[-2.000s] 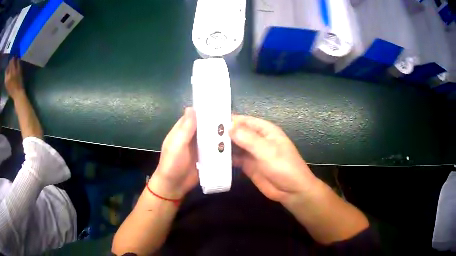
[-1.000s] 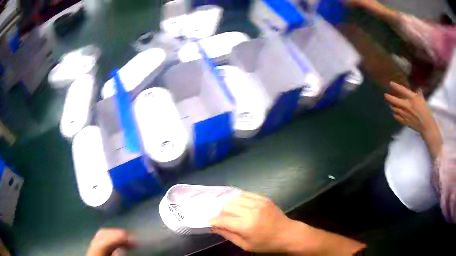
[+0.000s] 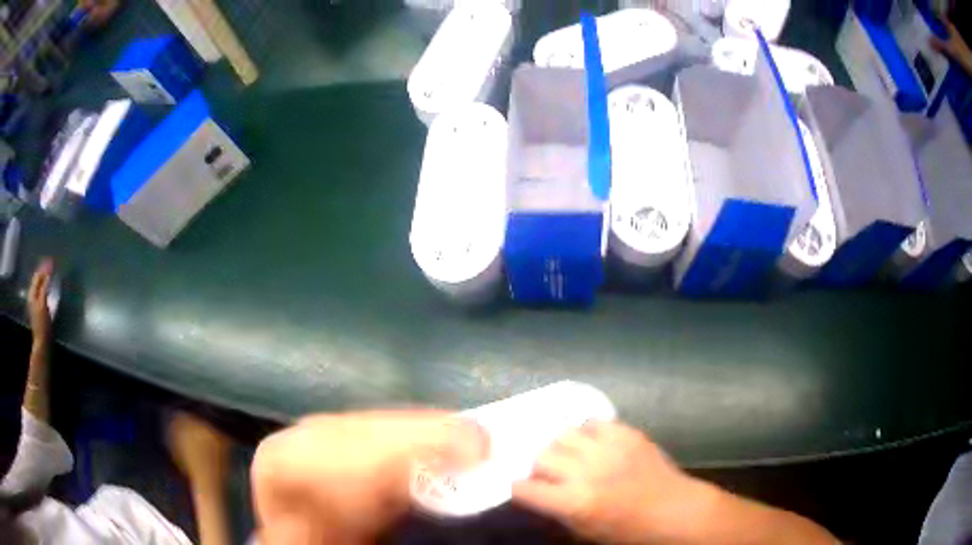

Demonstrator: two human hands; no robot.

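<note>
A white oval unit (image 3: 544, 417) is held tilted just beyond the front edge of the dark-green table. A round vent-like pattern shows at its near left end. My left hand (image 3: 368, 463) is on its left part, blurred, with the fingers over its surface. My right hand (image 3: 613, 479) grips its lower right side. My hands cover part of the unit, and its underside is hidden.
Open blue-and-white cartons (image 3: 554, 250) stand in a row, with white oval units (image 3: 460, 197) between and behind them. Closed cartons (image 3: 176, 176) lie at the left. Another person's arm (image 3: 41, 341) reaches the table edge at far left.
The view has swung, so the cartons now show further right. My left hand has come onto the white unit, which was held by my right hand alone a second ago.
</note>
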